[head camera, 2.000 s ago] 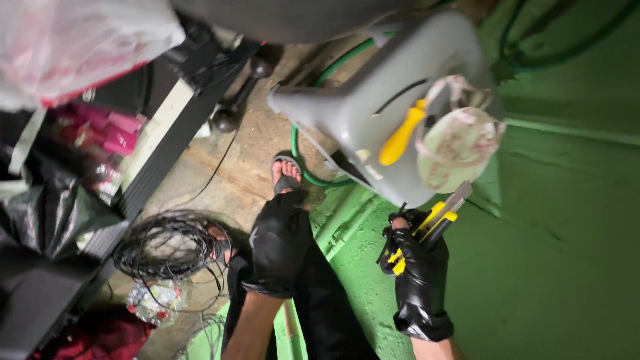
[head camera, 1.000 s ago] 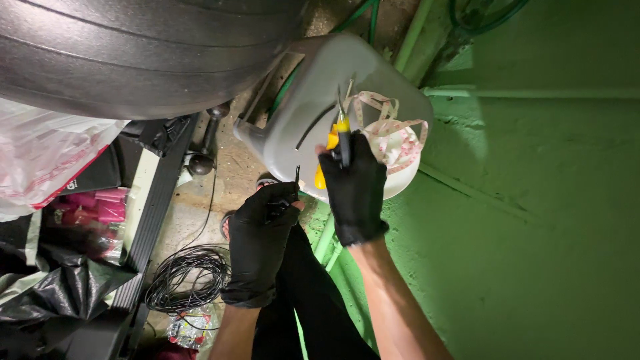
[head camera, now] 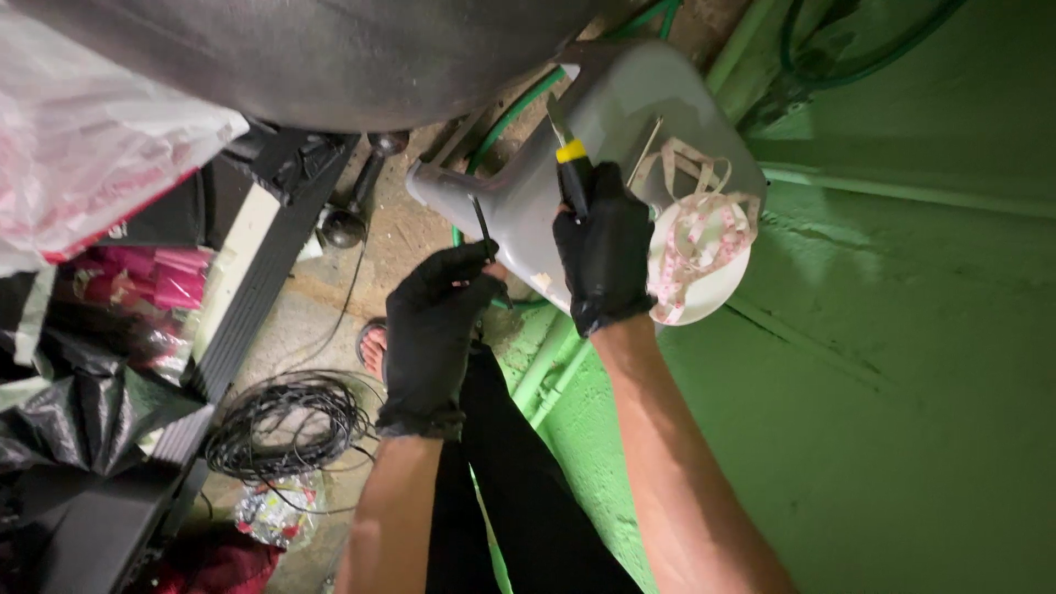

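My left hand (head camera: 441, 326), in a black glove, pinches a short, thin black rod or cable piece (head camera: 482, 221) that points up. To its right, my right hand (head camera: 608, 247), also gloved in black, grips a black and yellow utility knife (head camera: 573, 169) with its blade pointing up and away. Both hands are over or beside the grey plastic stool (head camera: 528, 214). A pink and white measuring tape (head camera: 701, 239) lies loosely on a white round lid or dish (head camera: 714, 293) right of my right hand. A thin pointed tool (head camera: 646, 153) is partly hidden behind that hand.
A large dark rounded object (head camera: 330, 58) fills the top. Coiled black cable (head camera: 289, 425), a dumbbell (head camera: 363, 194) and a small plastic packet (head camera: 279, 511) lie on the floor. Plastic bags (head camera: 99, 140) crowd the left. A green hose (head camera: 516, 111) runs behind the stool; a green wall (head camera: 891, 371) stands right.
The right hand, with the knife in it, moved from low right to over the stool, then shifted right, away from the left hand. The left hand now holds a thin black piece upright.
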